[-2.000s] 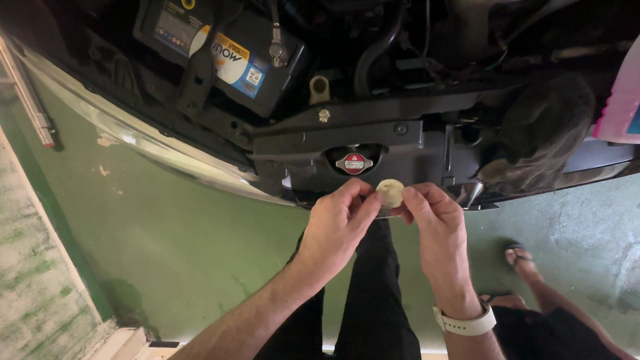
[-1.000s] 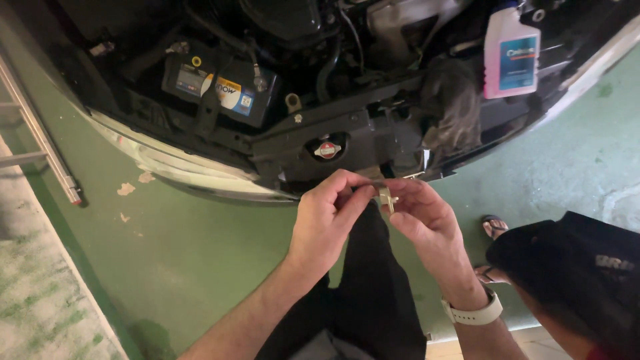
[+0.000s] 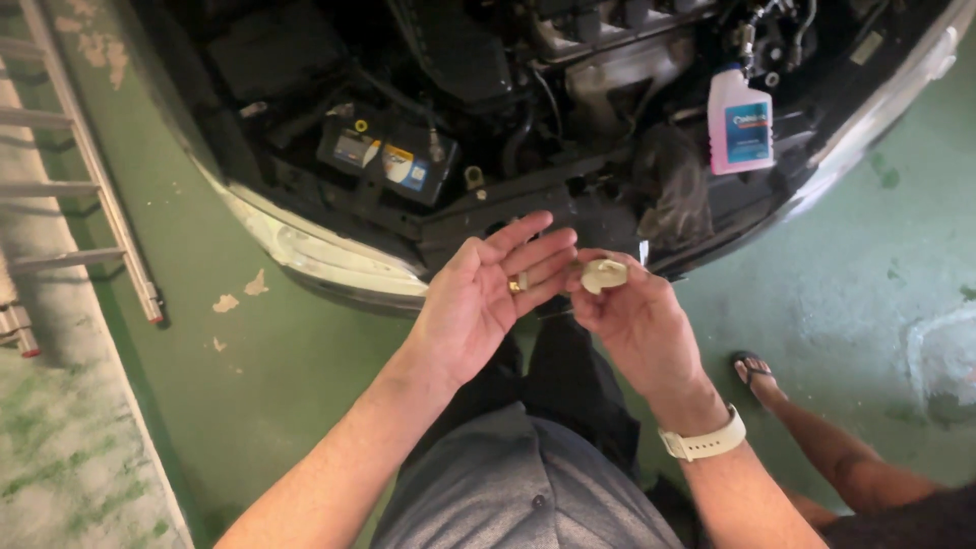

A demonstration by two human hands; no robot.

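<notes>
Between the thumb and fingers of my right hand is a small cream-coloured, roundish piece, its exact kind unclear. My left hand is palm up with the fingers spread, a ring on one finger, and its fingertips lie close beside the right hand. Both hands are over the front edge of a car's open engine bay. Beyond the left hand sits a car battery. A pink coolant bottle stands in the bay at the right, with a dark crumpled cloth or bag nearer the hands.
An aluminium ladder lies at the left. The car's headlight and front edge curve around in front of me. At the lower right, another person's leg and sandalled foot are on the green floor.
Both hands held the small piece earlier; now my left hand has let go and spread its fingers, while the right keeps the piece. The view has shifted, showing more of the engine bay.
</notes>
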